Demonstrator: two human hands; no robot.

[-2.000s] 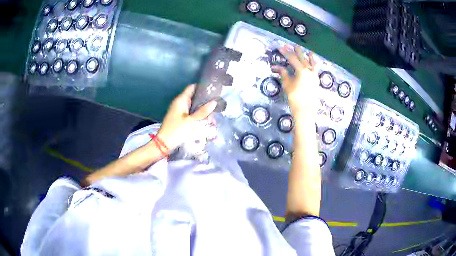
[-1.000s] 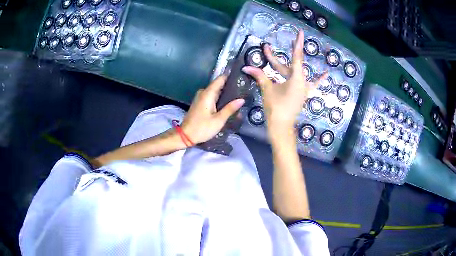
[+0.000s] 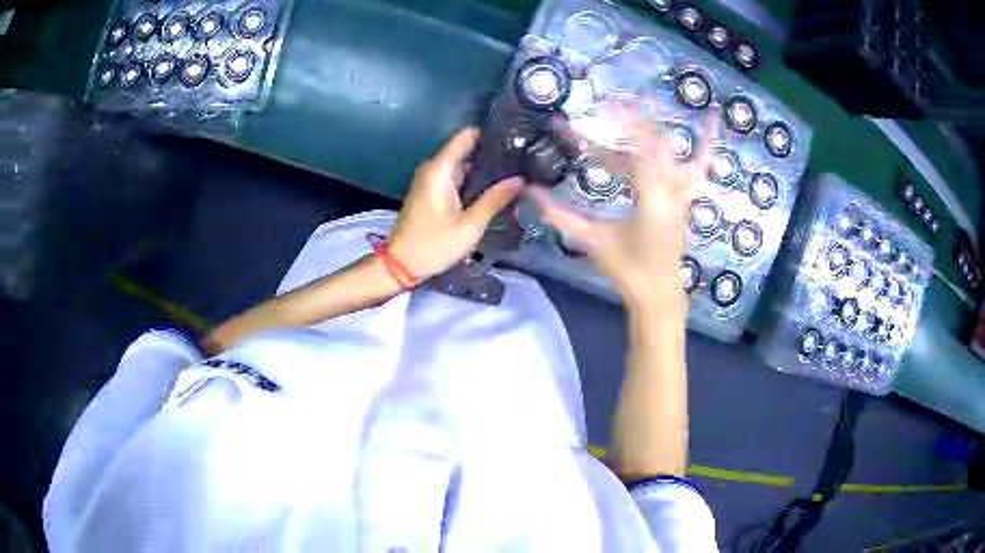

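Observation:
My left hand [image 3: 445, 221] grips a flat matte black holder [image 3: 499, 200] between thumb and fingers, over the left edge of the clear blister tray [image 3: 786, 178]. A round unit with a bright centre [image 3: 542, 83] sits at the holder's far end. A darker, tilted round unit [image 3: 547, 158] is at the holder just below it, beside my right fingertips. My right hand [image 3: 637, 205] is blurred over the tray; whether its fingers grip that unit cannot be told. The tray holds several round units, with empty pockets at its far left.
Filled blister trays lie to the left [image 3: 186, 56] and right [image 3: 853, 286] on the green bench [image 3: 378, 81]. Filled black holders [image 3: 718, 36] lie beyond the tray, with another [image 3: 918, 205] at the right. A dark ribbed stack [image 3: 864, 49] is at the far right. Black cables [image 3: 837, 464] hang below.
The holder, bare two seconds ago, now bears a round unit at its far end. My right hand has come from over the tray to the holder, where a second unit now shows.

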